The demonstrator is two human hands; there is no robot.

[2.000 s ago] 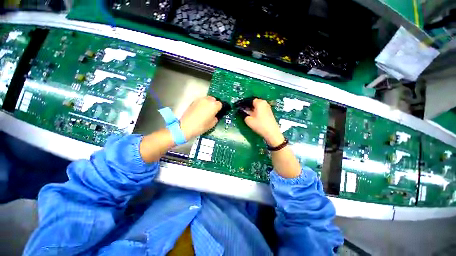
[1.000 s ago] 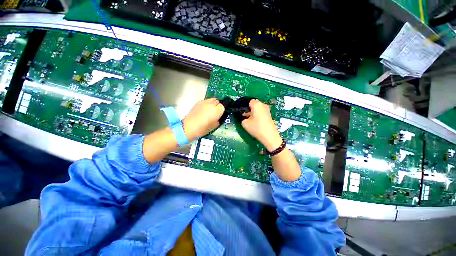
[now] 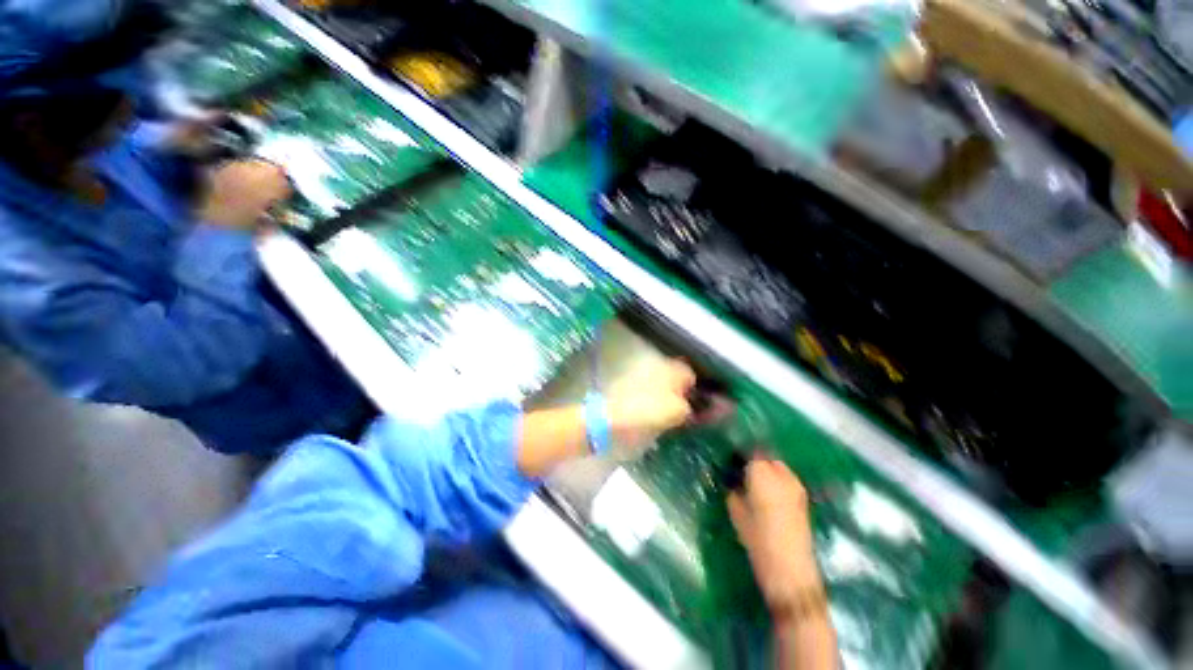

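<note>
The view is blurred. A green circuit board (image 3: 680, 524) lies on the line in front of me, under both hands. My left hand (image 3: 650, 399), with a light blue wrist strap (image 3: 597, 423) and black-covered fingertips, is over the board's upper left edge, fingers bent together. My right hand (image 3: 772, 511), also with black fingertips, is over the middle of the board, a little apart from the left. Whether either hand holds a small part is too blurred to tell.
Another person's hand (image 3: 246, 193) works over a board further left. Green boards (image 3: 458, 268) lie between pale conveyor rails (image 3: 733, 343). Bare metal shows in a gap beside my left hand. Dark bins with yellow parts (image 3: 870, 360) stand behind the line, below a green shelf (image 3: 733, 66).
The camera has turned left and tilted, bringing the other person and the shelf into view. My hands, close together before, are now further apart.
</note>
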